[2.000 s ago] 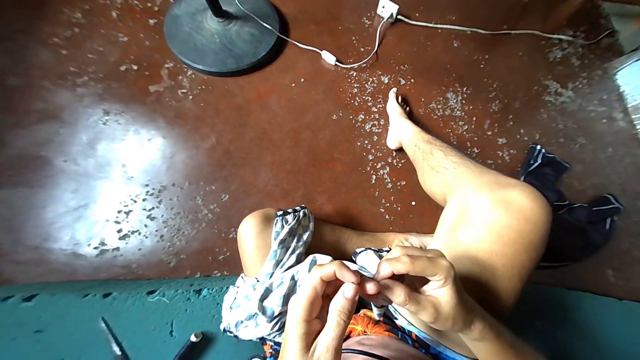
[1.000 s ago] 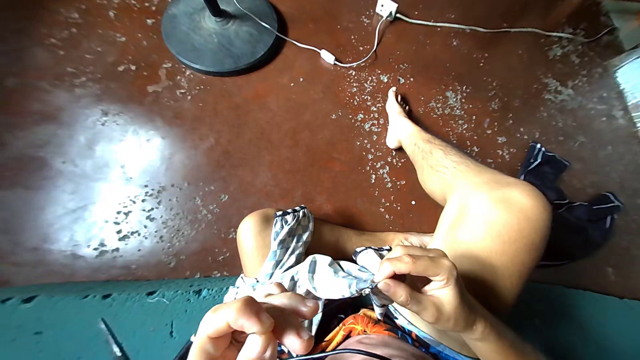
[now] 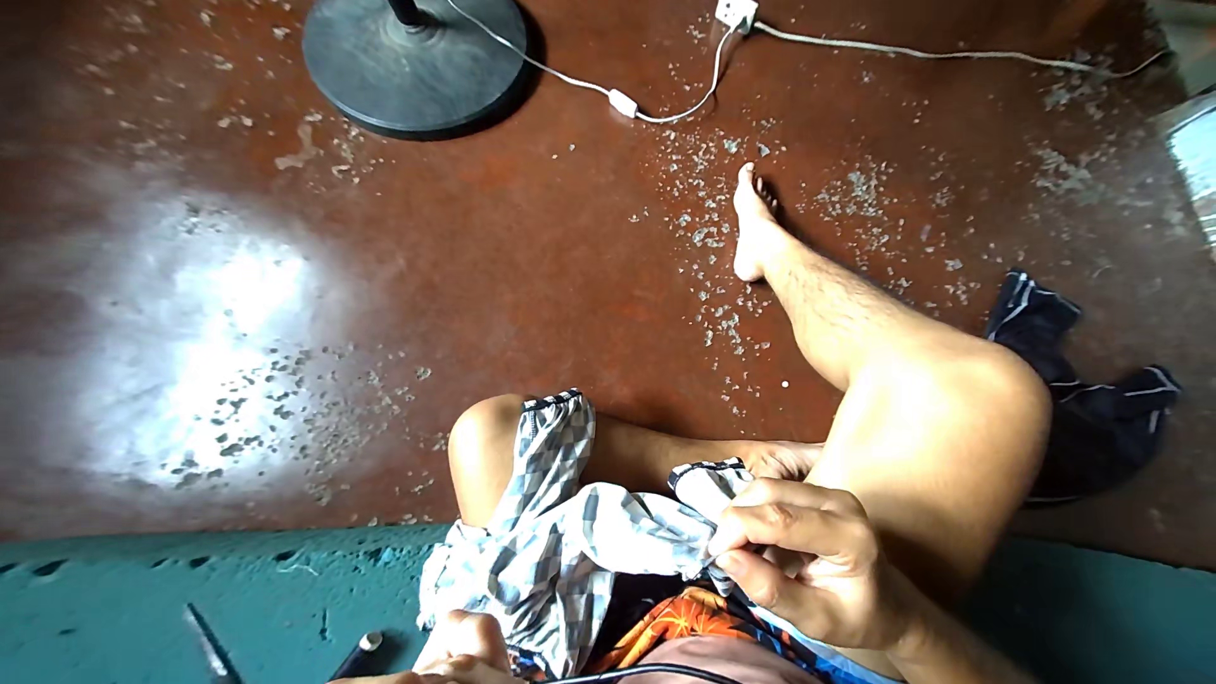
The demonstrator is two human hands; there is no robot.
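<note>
A grey and white checked cloth garment (image 3: 560, 541) with dark striped edging lies over my lap and one knee. My right hand (image 3: 807, 560) pinches a gathered part of it between thumb and fingers. At the bottom edge, my left hand (image 3: 465, 651) lies low by the garment's left part, its fingers curled and partly cut off by the frame; whether it holds anything cannot be seen. Just beside it, a dark pen-like object (image 3: 359, 655) with a pale end is partly hidden. A thin pointed metal tool (image 3: 211, 644) rests farther left on the green ledge.
The worn green ledge (image 3: 114, 589) runs beneath me. On the red floor stand a round black base (image 3: 418, 71) and a white cable with a socket block (image 3: 736, 13). My bare leg (image 3: 883, 323) extends forward; dark clothing (image 3: 1092, 418) lies right of it.
Two seconds ago both hands met over the cloth. My left hand has moved away, down and to the left, while my right hand has stayed at the cloth.
</note>
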